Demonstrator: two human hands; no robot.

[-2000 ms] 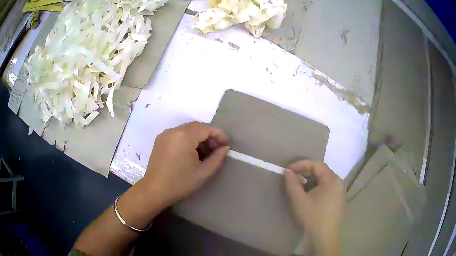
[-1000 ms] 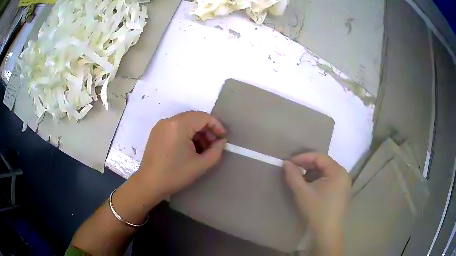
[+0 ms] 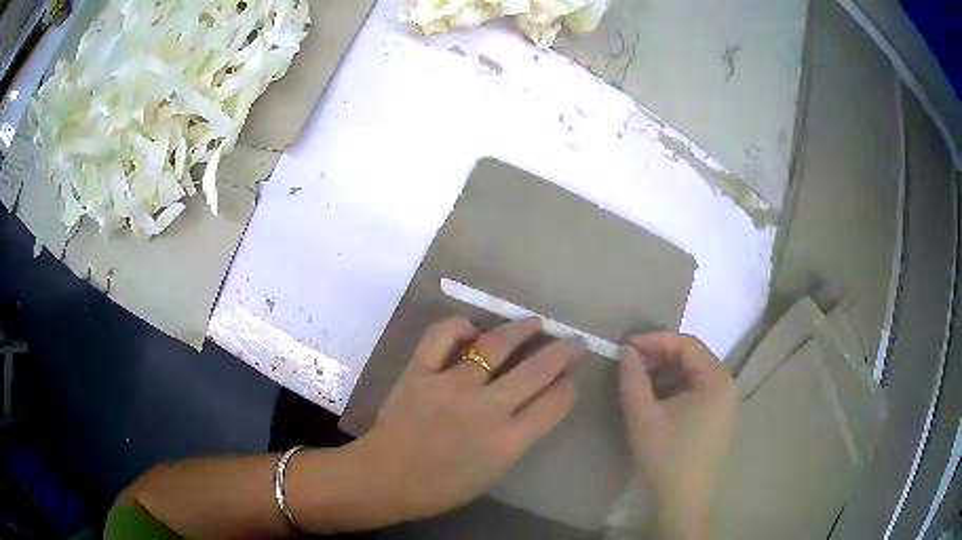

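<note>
A grey-brown panel (image 3: 570,227) with rounded far corners lies on the white scuffed board (image 3: 348,200). A narrow white strip (image 3: 480,300) lies across the panel. My left hand (image 3: 480,406) rests on the panel with its fingers spread a little, fingertips touching the strip's middle; it grips nothing. My right hand (image 3: 680,417) pinches the strip's right end between thumb and finger. That end is partly hidden by the fingers. The panel's near part is partly covered by my hands and forearm.
A large tangle of white strips (image 3: 158,95) lies at upper left on grey board. A smaller creamy heap (image 3: 506,13) is at the top edge. Stacked grey-brown panels (image 3: 807,369) overlap at lower right. Long sheets with pale strips (image 3: 860,200) are at far right; a blue object (image 3: 934,37) shows top right.
My left hand has let go of the strip's left end and moved right, fingertips now on its middle. The strip's left end now lies on the panel. My right hand stays at the right end.
</note>
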